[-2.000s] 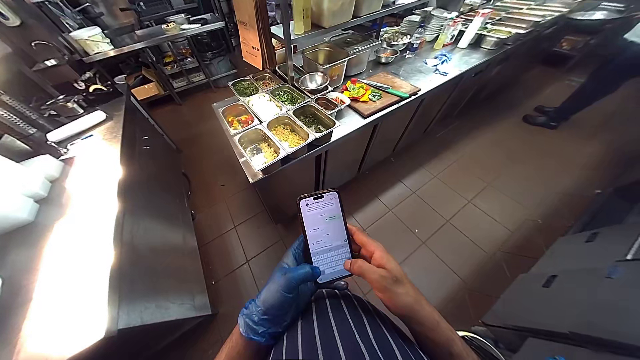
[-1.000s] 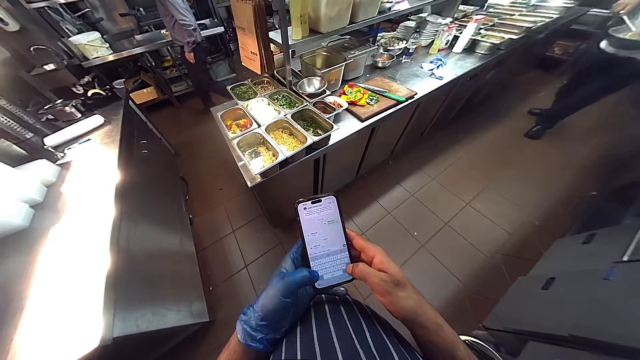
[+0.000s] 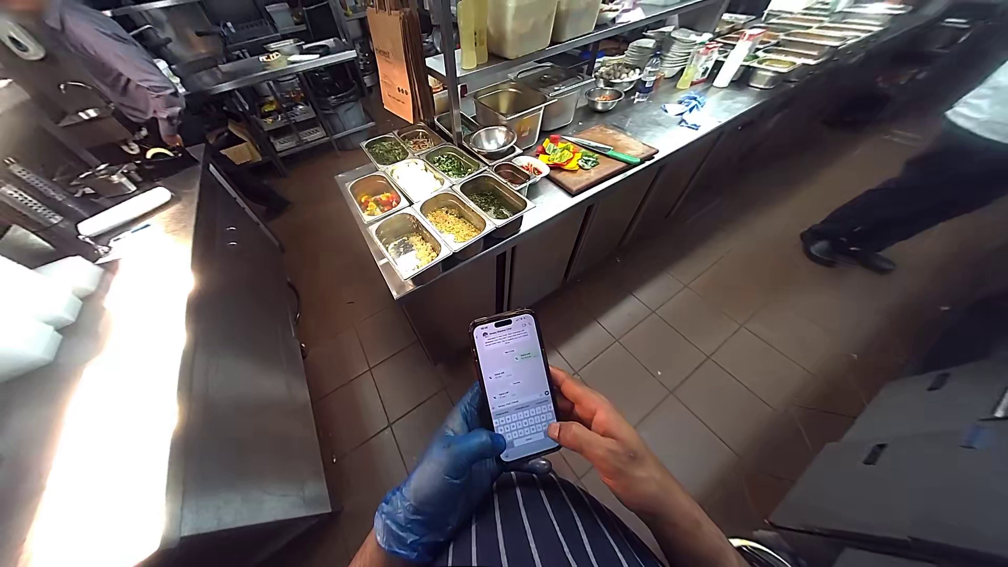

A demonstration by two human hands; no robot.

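Note:
A smartphone (image 3: 516, 386) is held upright in front of my striped apron (image 3: 543, 528), its lit screen showing a chat and an on-screen keyboard. My left hand (image 3: 457, 468), in a blue disposable glove, grips the phone's left side with the thumb over the keyboard's lower left. On the right side, my bare right hand (image 3: 594, 429) supports it, thumb at the keyboard's right edge. The fingers behind the phone are hidden.
Steel pans of chopped food (image 3: 453, 224) stand on the counter corner ahead, beside a cutting board (image 3: 618, 150) with cut peppers (image 3: 561, 153) and a green-handled knife (image 3: 622, 156). A steel worktop (image 3: 244, 441) runs along the left. One person (image 3: 118, 59) stands far left, another (image 3: 921, 189) at right.
The person at the back left has moved further left, to the far worktop. The person at the right has also shifted position. My hands keep hold of the phone.

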